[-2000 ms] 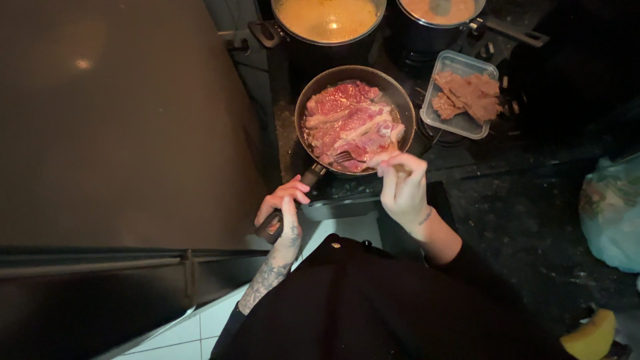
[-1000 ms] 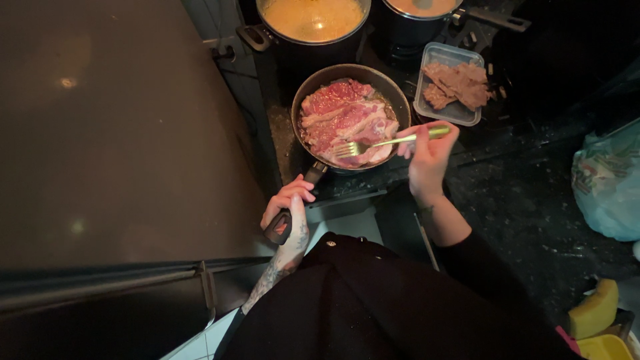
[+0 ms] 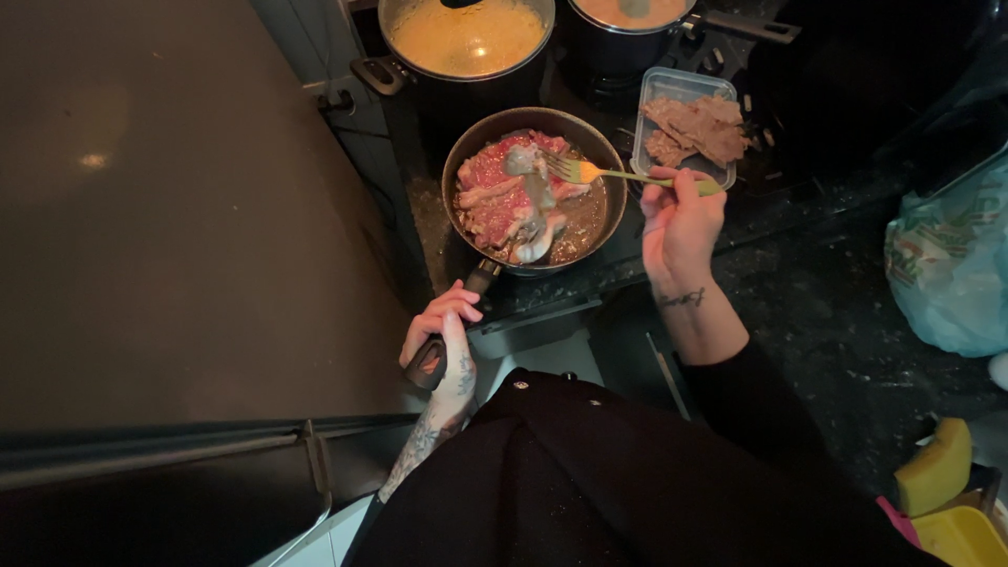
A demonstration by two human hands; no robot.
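My left hand [image 3: 442, 327] is closed around the black handle [image 3: 482, 279] of a frying pan [image 3: 617, 206]. Reddish raw-looking meat slices [image 3: 492, 189] lie in the pan in bubbling liquid, one of them folded over with a greyish underside showing. In my right hand [image 3: 683, 216] is a metal fork [image 3: 614, 173], its tines at the folded slice over the pan. To the right of the pan stands a clear plastic container [image 3: 639, 161] holding browned meat slices [image 3: 697, 130], just beyond my right hand.
Behind the pan are a large pot [image 3: 386, 39] with a glass lid and a second lidded pot [image 3: 622, 47] with a long handle. A plastic bag [image 3: 953, 268] and a yellow sponge [image 3: 935, 466] are on the dark counter [image 3: 803, 315] at right. A large dark surface fills the left.
The meat in the pan has been shifted leftward and partly folded, baring liquid at the right side. The fork has moved up toward the back of the pan. My left hand has stayed on the handle.
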